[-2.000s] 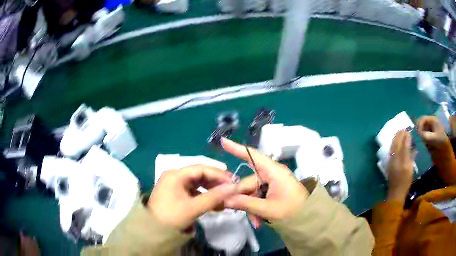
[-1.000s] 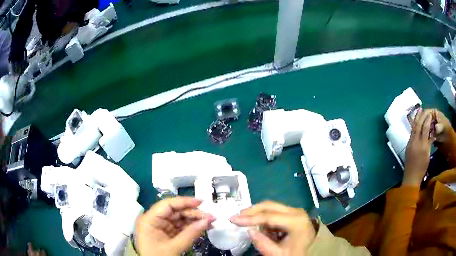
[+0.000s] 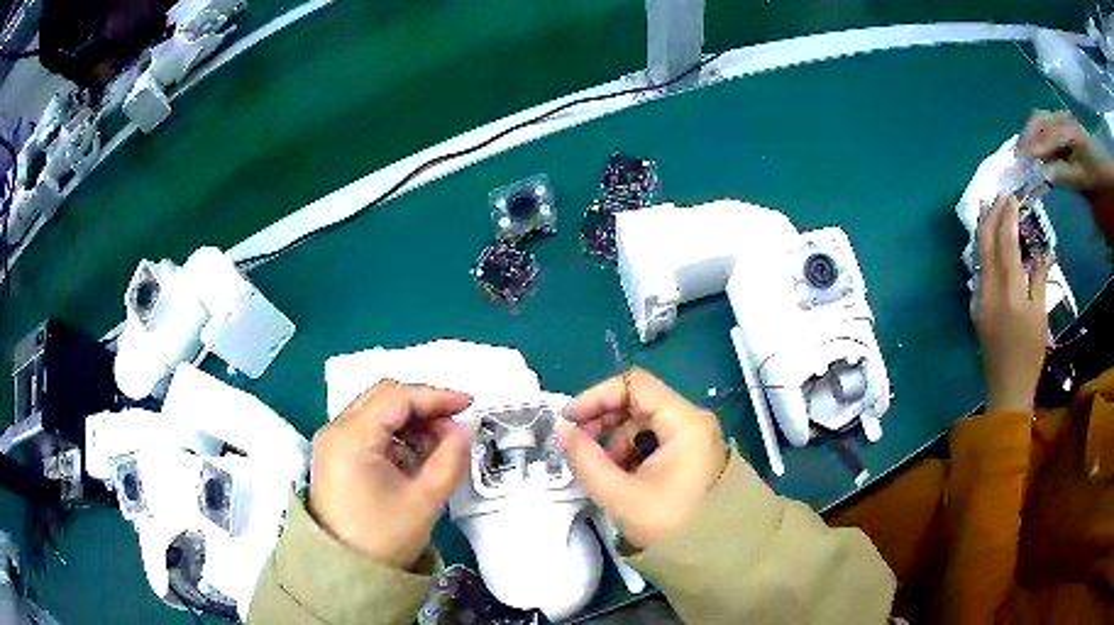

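An open white camera head (image 3: pixel 531 556) lies in front of me, its square opening facing up with metal and white parts inside. My left hand (image 3: pixel 389 470) pinches one end of a thin white wire (image 3: pixel 519 409) at the opening's left edge. My right hand (image 3: pixel 648 458) pinches the wire's other end at the right edge. A thin tool with a dark round end (image 3: pixel 644 443) also sits in my right hand; its shaft points up past the fingers. The hands cover the sides of the opening. A dark circuit board (image 3: pixel 470 601) lies below the head.
Lens modules (image 3: pixel 523 208) and dark boards (image 3: pixel 506 270) lie beyond my hands. A camera unit (image 3: pixel 812 330) is at right, with several more (image 3: pixel 214 488) at left. Another person's hands (image 3: pixel 1008 287) work on a unit at far right. A pale rail (image 3: pixel 403 171) borders the bench.
My hands were together, then apart below the opening; now they are at its two sides with the wire between them. The view has shifted, and the other person's hand has lifted.
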